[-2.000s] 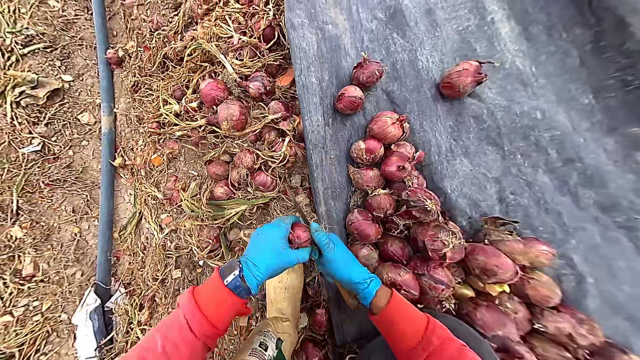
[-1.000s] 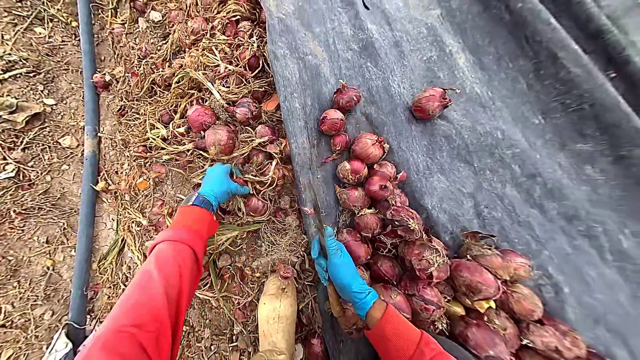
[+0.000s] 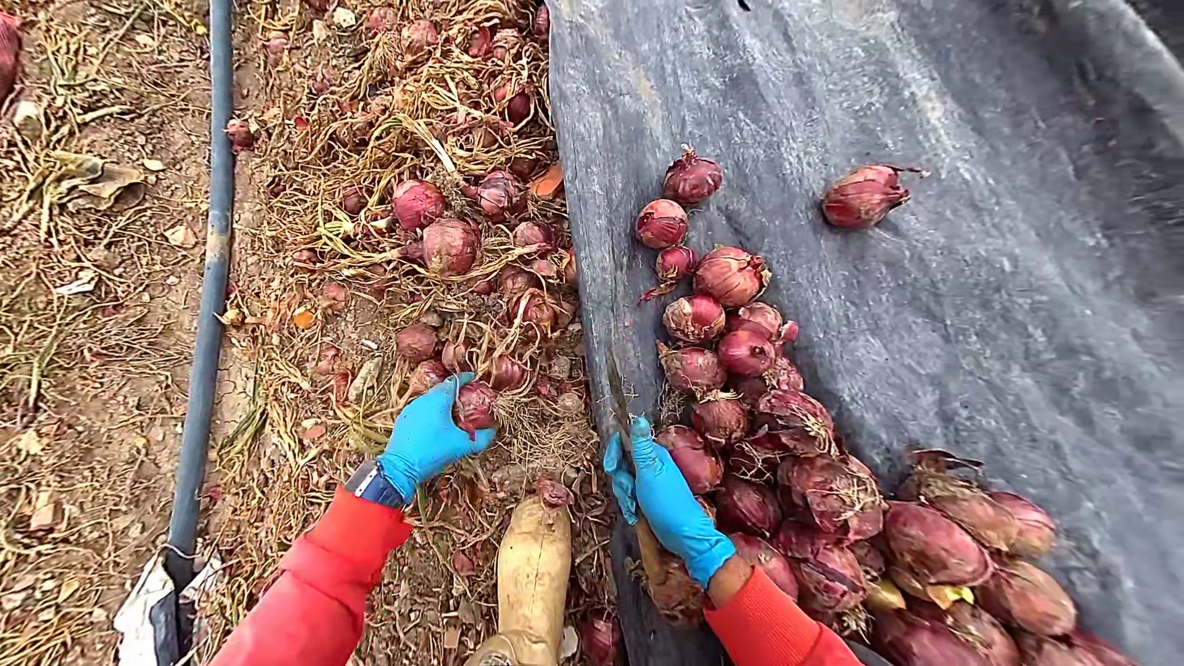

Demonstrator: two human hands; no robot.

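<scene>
A red onion point(image 3: 475, 407) is held in my left hand point(image 3: 433, 439), which wears a blue glove, above the straw-strewn soil. My right hand point(image 3: 668, 499), also in a blue glove, grips the handle of a knife point(image 3: 619, 393) whose narrow dark blade points up and away over the edge of the sheet. Right beside that hand, a heap of red onions point(image 3: 832, 495) lies on the grey plastic sheet point(image 3: 999, 324). More red onions point(image 3: 450, 246) with dry tops lie on the ground beyond my left hand.
A dark hose point(image 3: 211, 277) runs along the soil at the left, with a white torn wrapping point(image 3: 148, 610) at its near end. A tan boot point(image 3: 535, 564) stands between my hands. One onion point(image 3: 862, 196) lies apart on the sheet.
My hands were together at an onion two seconds ago. My left hand then reached left to the ground onions and now holds one, a little nearer to me. An additional small onion lies on the sheet.
</scene>
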